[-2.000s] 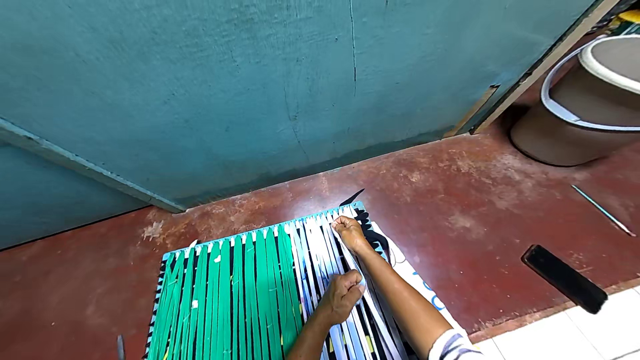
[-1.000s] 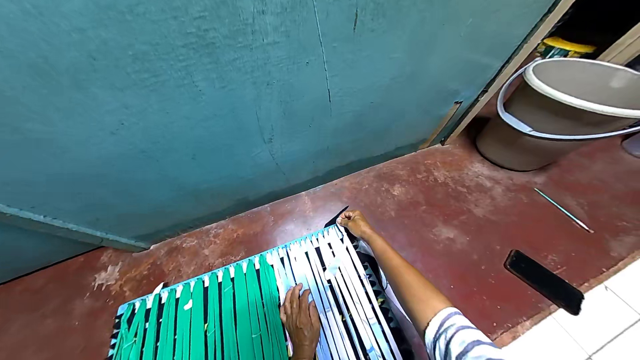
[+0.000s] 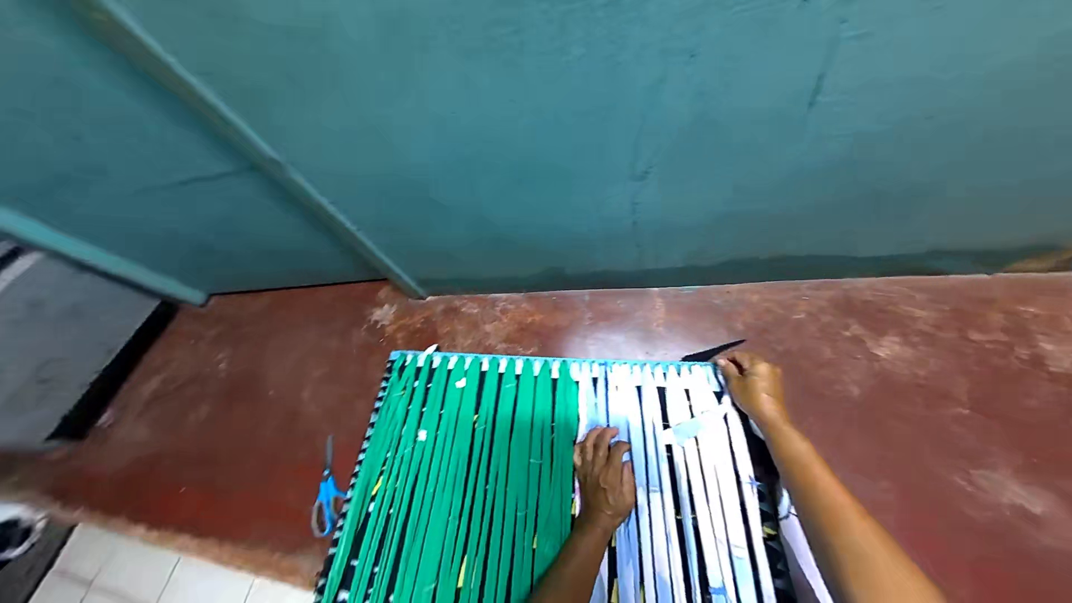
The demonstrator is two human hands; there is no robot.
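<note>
Strung lengthwise over a rectangular frame are green fabric strips (image 3: pixel 523 452) on the left and white and pale blue fabric strips (image 3: pixel 662 469) on the right. My left hand (image 3: pixel 605 477) lies flat, fingers spread, on the pale strips near the border with the green ones. At the frame's top right corner, my right hand (image 3: pixel 751 381) has its fingers bent around the edge; whether it pinches a strip there cannot be told. A black pointed strip (image 3: pixel 712 350) sticks out beside that corner. Blue-handled scissors (image 3: pixel 327 494) lie on the floor left of the frame.
A teal wall (image 3: pixel 653 167) rises just beyond the frame. The red concrete floor (image 3: pixel 938 377) extends on both sides. White floor tiles (image 3: pixel 201 579) show at the lower left, and a grey surface (image 3: pixel 59 335) stands at the far left.
The view has swung left, bringing in the scissors. My left hand has gone from a closed hold over the pale strips to lying flat on them. My right hand has moved to the frame's corner.
</note>
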